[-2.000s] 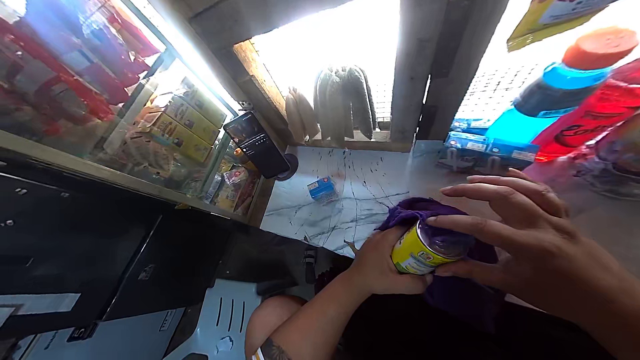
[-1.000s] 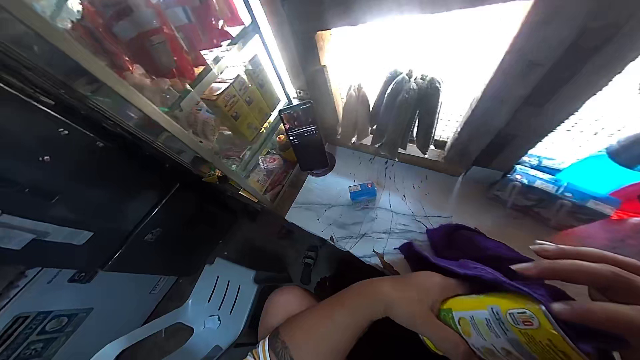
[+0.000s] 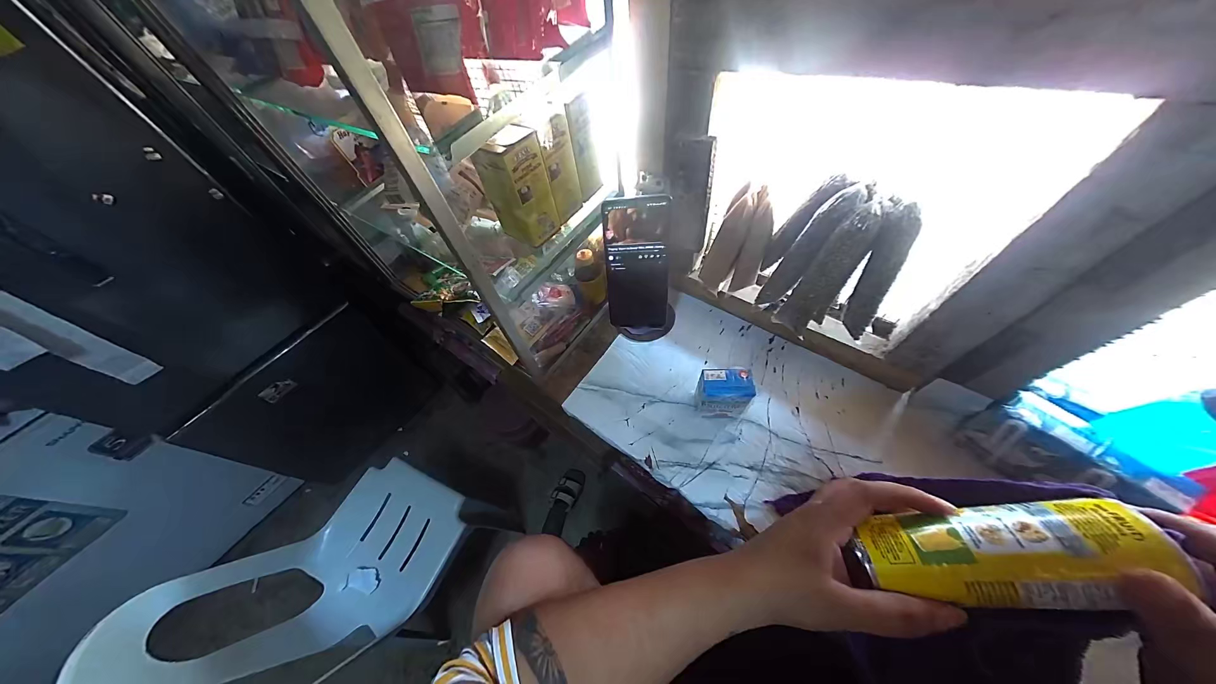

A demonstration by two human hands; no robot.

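Observation:
A yellow cylindrical can or bottle with a printed label [image 3: 1026, 554] lies on its side between my hands at the lower right. My left hand [image 3: 836, 560] grips its dark-rimmed left end, thumb and fingers wrapped round it. At the right edge my right hand [image 3: 1173, 608] has its fingers against the other end, partly out of view. A purple cloth [image 3: 988, 492] is bunched behind and below the can. On the marble-patterned counter [image 3: 655, 370], a small blue-and-white box [image 3: 726, 391] sits beyond my left hand.
A smartphone [image 3: 637, 271] stands upright on a round stand by a glass display case [image 3: 432, 199] holding yellow boxes [image 3: 521, 185]. Bundled grey strands [image 3: 841, 247] hang at the bright opening. A white plastic chair [image 3: 380, 551] is at lower left. Blue packages [image 3: 1073, 427] lie at right.
The can has gone from tilted in my left hand to lying lengthwise between both hands, with more of its label showing. My right hand has come down onto its far end. The view has swung left.

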